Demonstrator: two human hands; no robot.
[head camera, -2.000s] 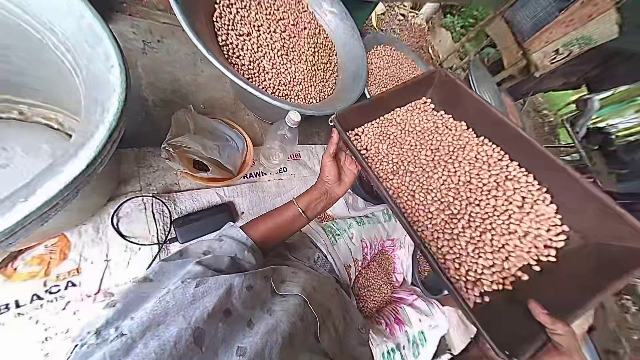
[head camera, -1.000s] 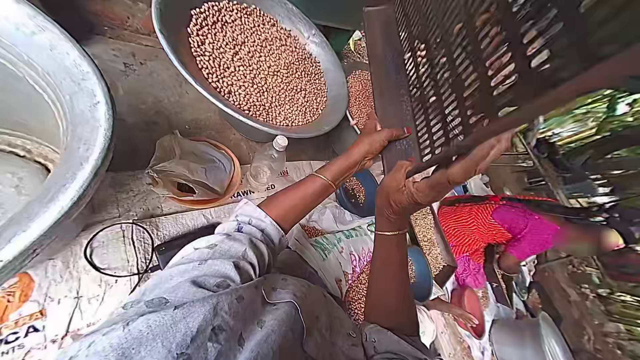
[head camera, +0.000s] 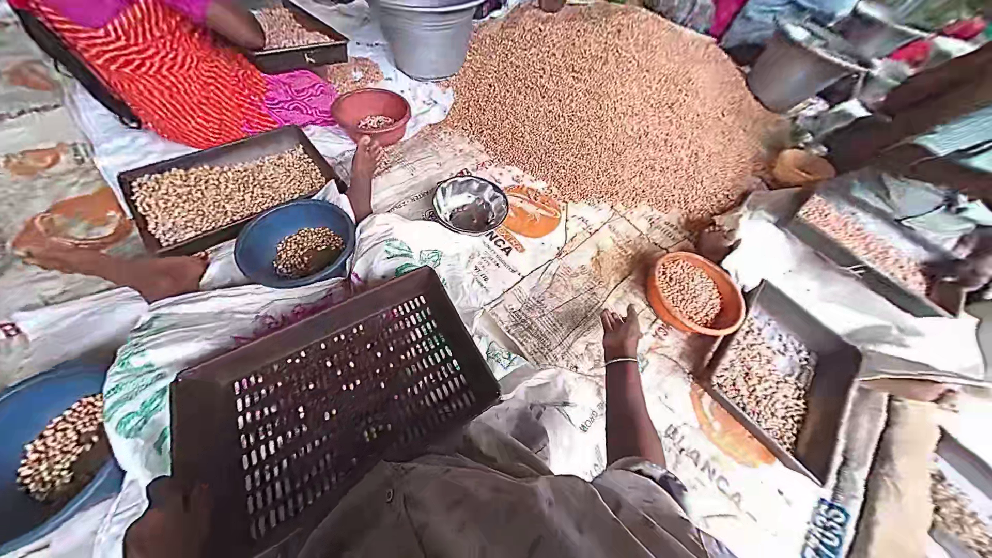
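Observation:
My left hand (head camera: 167, 515) grips the lower left corner of a dark brown slotted plastic tray (head camera: 453, 333), which rests tilted on my lap. A few small kernels lie scattered over its slots. My right hand (head camera: 621, 333) reaches forward above the printed sacks, fingers apart and nothing visible in it. Just right of that hand sits an orange bowl (head camera: 659, 291) part filled with peanut-like kernels. A steel bowl (head camera: 470, 205) stands on the sacks further forward. Beyond it spreads a large heap of kernels (head camera: 612, 101).
A blue bowl (head camera: 246, 252) stands beyond my tray, and a blue basin (head camera: 23, 395) at far left. Trays of kernels lie at left (head camera: 139, 167) and right (head camera: 841, 380). A red bowl (head camera: 370, 101) and metal bucket (head camera: 428, 39) stand ahead. Other people sit around.
The tray was full of kernels, then tipped up in both hands; now it is nearly bare on my lap. My right hand has let go of it. The view has swung strongly towards the heap.

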